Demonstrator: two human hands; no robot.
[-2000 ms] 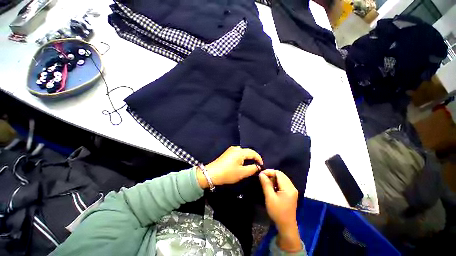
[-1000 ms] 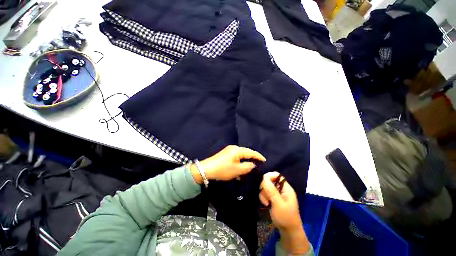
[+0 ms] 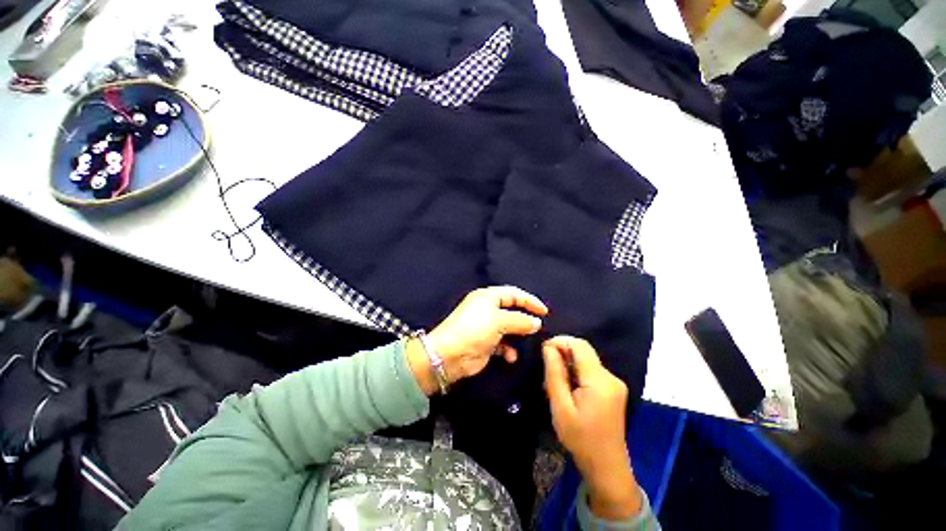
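Note:
A dark navy quilted vest [image 3: 405,197] with gingham lining [image 3: 330,282] lies spread on the white table, its near part over the wearer's lap. My left hand [image 3: 485,330] pinches the vest's edge between thumb and fingers. My right hand [image 3: 583,389] is just to its right, thumb and fingertips pinched together; a small dark item may be between them, but a needle cannot be made out. A small pale shiny dot [image 3: 513,409] shows on the dark cloth below the hands.
An oval blue tray [image 3: 156,178] with black-and-white round pieces stands at left, a loose dark thread [image 3: 230,207] beside it. More vests [image 3: 373,42] lie beyond. A phone [image 3: 725,361] lies at right; a blue crate [image 3: 716,477] is below the edge.
My right hand turned outward a second ago, showing a dark item in its fingers, and has now turned back, fingertips pinched near my left hand. The camera view has shifted slightly.

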